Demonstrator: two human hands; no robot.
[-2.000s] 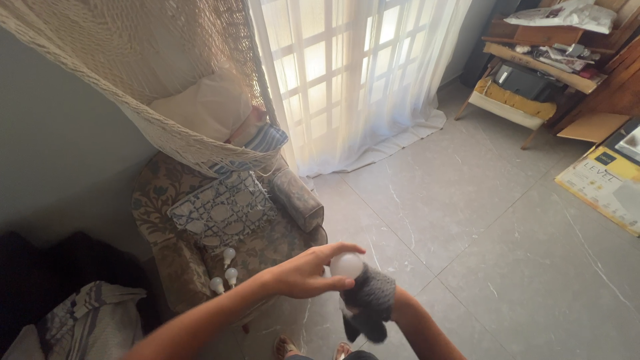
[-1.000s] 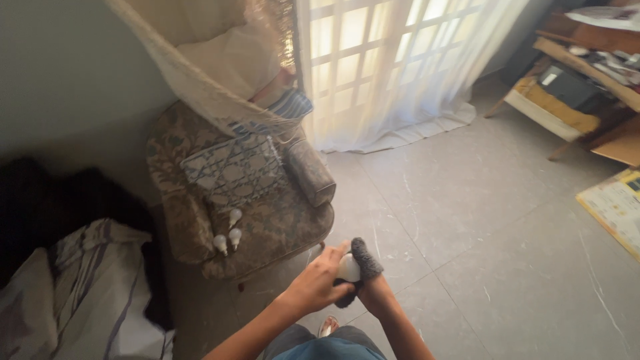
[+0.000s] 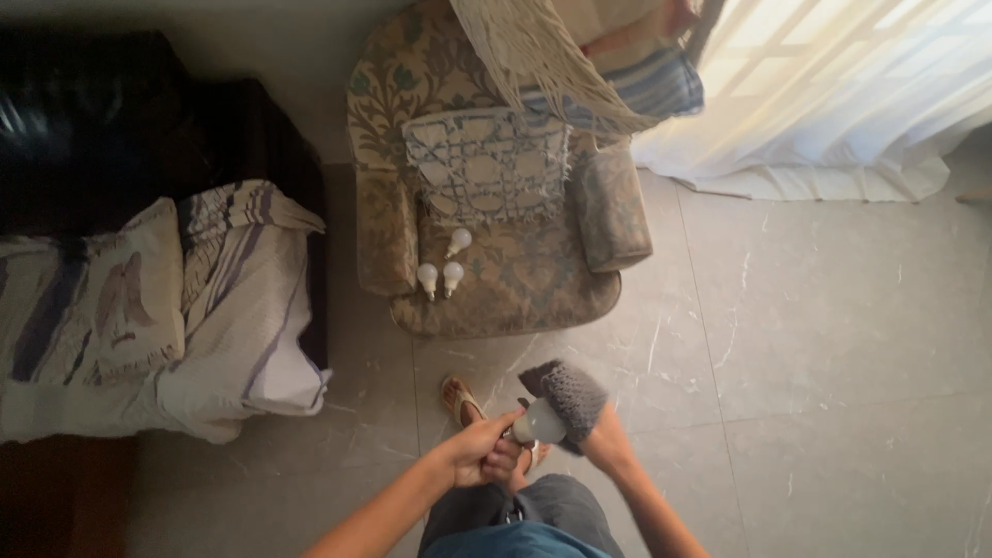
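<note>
My left hand (image 3: 487, 452) grips a white light bulb (image 3: 540, 422) by its base end, in front of my body. A dark grey knitted cloth (image 3: 572, 394) covers the fingers of my right hand (image 3: 593, 426) and lies against the bulb's round globe. The right fingers are hidden under the cloth. On the seat of the floral armchair (image 3: 535, 287) lie three more bulbs: one farther back (image 3: 459, 239), and a left one (image 3: 428, 277) and a right one (image 3: 453, 276) side by side nearer the front.
A patterned fringed cushion (image 3: 492, 167) leans in the armchair, under a hanging cream hammock (image 3: 542, 62). At left stands a dark sofa (image 3: 155, 116) with a striped throw (image 3: 240, 310). A sheer white curtain (image 3: 806, 139) hangs at right, above grey floor tiles (image 3: 837, 333).
The view has swung left and down, bringing the sofa in more. My left hand has gone from the bulb's globe to its base end; the cloth remains on my right hand.
</note>
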